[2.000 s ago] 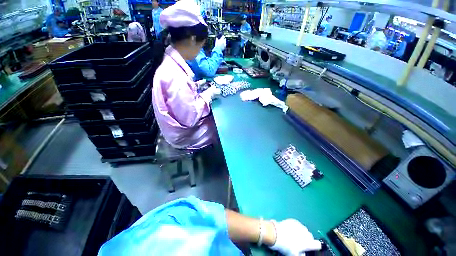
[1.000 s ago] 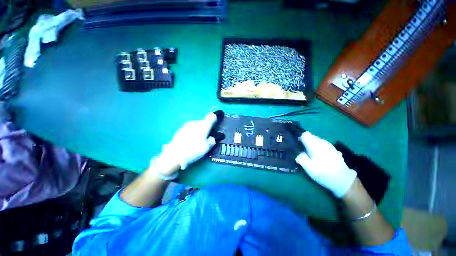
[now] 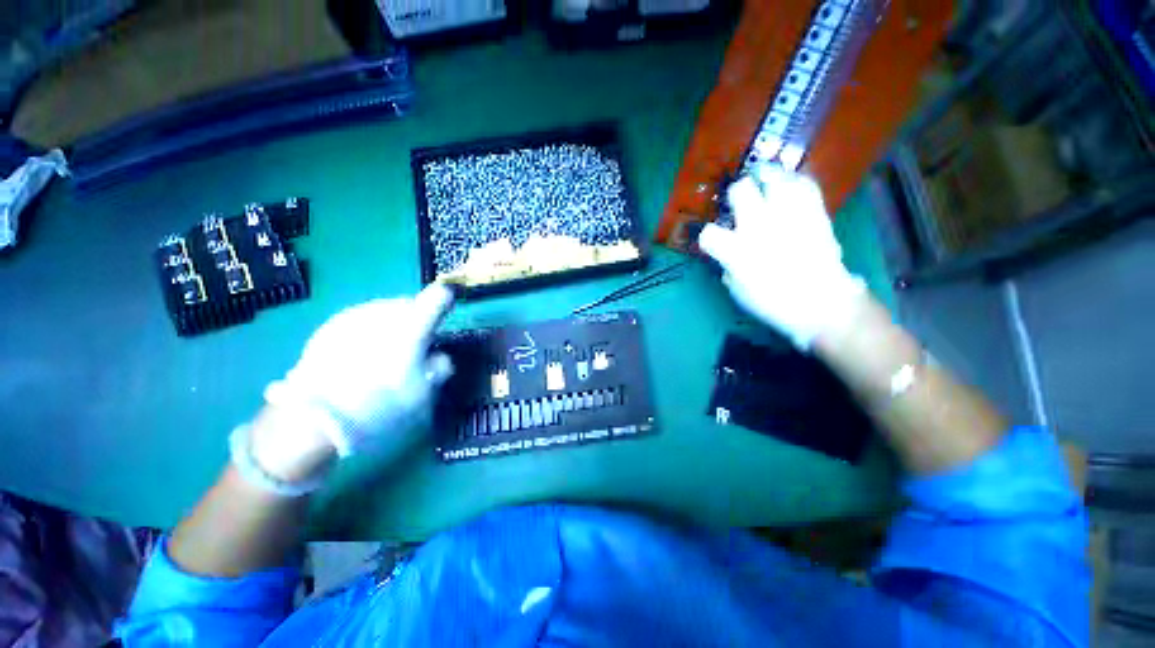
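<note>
The flat black jig plate lies on the green mat in front of me, with a white marking, a row of slots and pale components. My left hand, white-gloved with dark fingertips, is at the plate's upper left corner; I cannot tell if it grips it. My right hand is at the lower end of the clear component tube on the orange-brown rack. Its fingertips are partly hidden, so what they hold cannot be told. The tube holds a row of pale squares with dark centres.
A black screw tray with a tan torn strip stands behind the plate. Thin dark tweezers lie between them. A finned assembly is at the left. Black finned blocks lie right of the plate. Bluish tubes lie at back left.
My right hand has left the plate's right side and moved up to the component tube's lower end. My left hand remains at the plate's left side. The camera view has shifted.
</note>
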